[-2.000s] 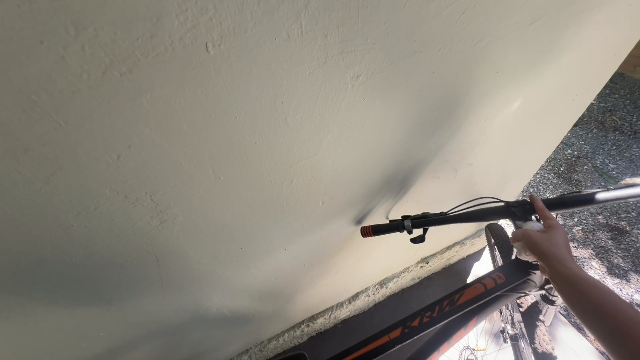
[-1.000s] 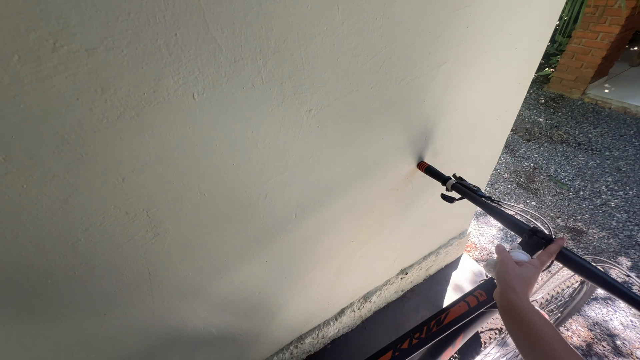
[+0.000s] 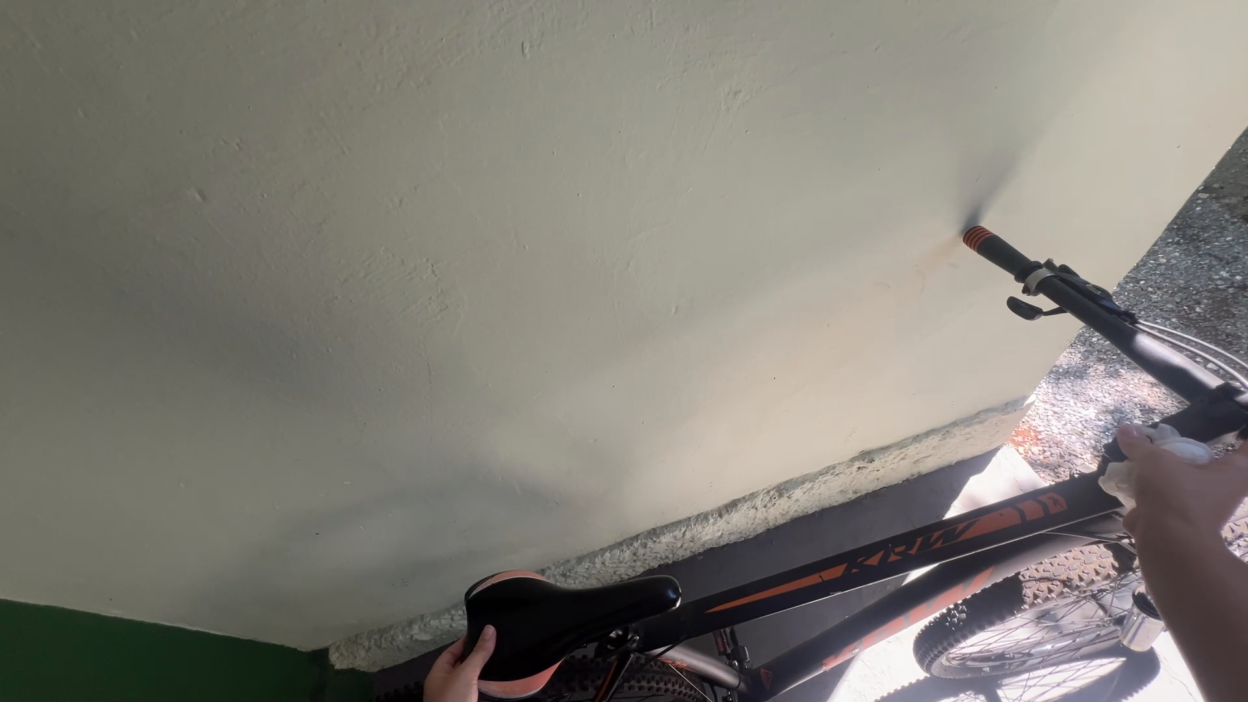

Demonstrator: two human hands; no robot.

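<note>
A bicycle with a black and orange frame (image 3: 897, 556) stands beside the wall. At the lower middle, my left hand (image 3: 458, 671) grips the rear edge of the black saddle (image 3: 570, 619), thumb on top. My right hand (image 3: 1185, 487), at the right edge, holds a crumpled white cloth (image 3: 1175, 447) against the stem area, where the top tube meets the handlebar (image 3: 1102, 317). The banded end of the handlebar grip (image 3: 978, 237) touches or nearly touches the wall. Part of my right hand's fingers is out of view.
A pale plastered wall (image 3: 585, 292) with a rough lower ledge (image 3: 780, 502) runs along the bicycle. A green surface (image 3: 146, 653) lies at the lower left. Gravel (image 3: 1189, 263) shows beyond the wall's corner, and the front wheel (image 3: 1033, 614) is at the lower right.
My left hand has come into view on the saddle. The handlebar has turned since the earliest frame, its grip end now at the wall. The view has shifted toward the saddle.
</note>
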